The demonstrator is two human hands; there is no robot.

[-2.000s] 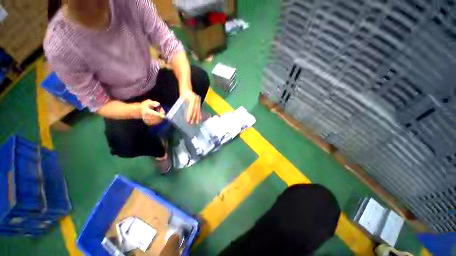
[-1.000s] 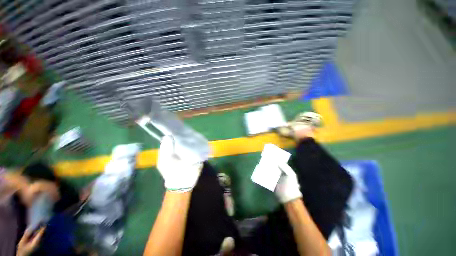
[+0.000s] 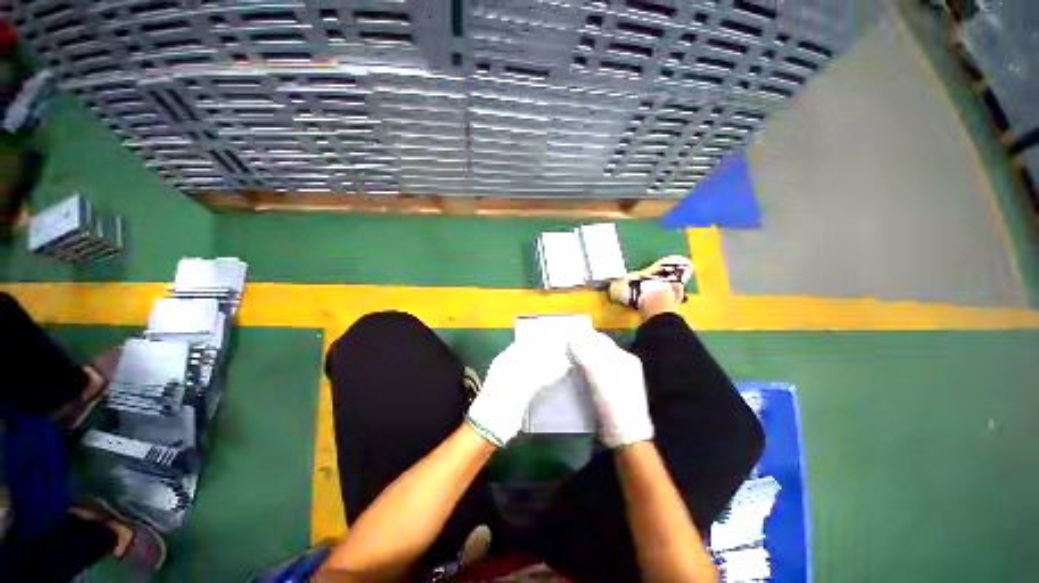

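A flat silver-white sheet-metal part (image 3: 558, 412) lies between my two gloved hands, above the gap between my knees. My left hand (image 3: 516, 385), in a white glove, holds its left side. My right hand (image 3: 615, 389), also in a white glove, holds its right side. The fingers of both hands nearly meet on its upper face. Whether it is one part or several together, I cannot tell. The fingertips are partly hidden against the white surface.
A finished stack (image 3: 579, 256) sits beyond my hands, beside my shoe. A blue parts bin (image 3: 802, 478) with parts stands at my right. A large stacked grey wall (image 3: 456, 125) rises ahead on a wooden pallet. At left are a loose parts row (image 3: 154, 376), another stack (image 3: 74, 230) and a person's legs.
The view has steadied. My hands were apart, the left with a long grey part and the right with a small white one; now they are together on one flat white shape.
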